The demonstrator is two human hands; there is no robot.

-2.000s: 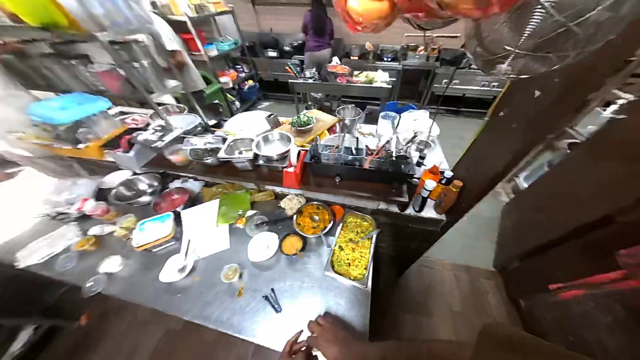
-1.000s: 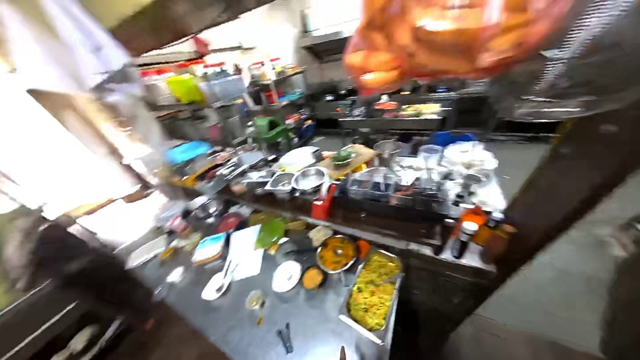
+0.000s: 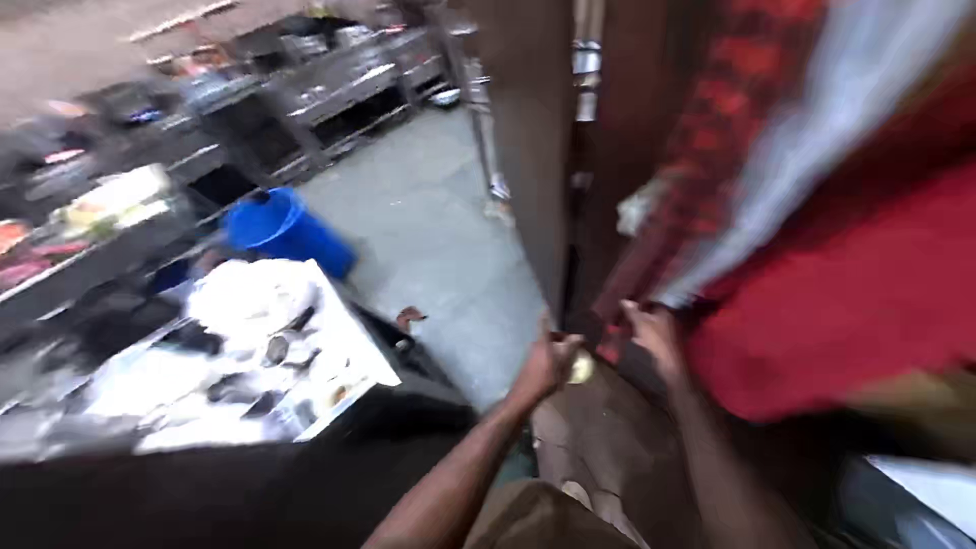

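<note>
My left hand is curled at a small pale yellow round thing, too blurred to name, near the lower edge of a dark upright panel. To its right, my right hand touches or grips the lower end of a whitish cloth that hangs beside red patterned fabric; blur hides which. A large red cloth hangs just right of that hand.
A blue bucket stands on the grey floor beyond a counter. White crumpled material and small items lie on the counter's white top. Steel kitchen counters run along the back left. A pale-topped box is at the lower right.
The view has swung far to the right, away from the steel table with food. Both hands are now in front of me at the dark panel and hanging cloths.
</note>
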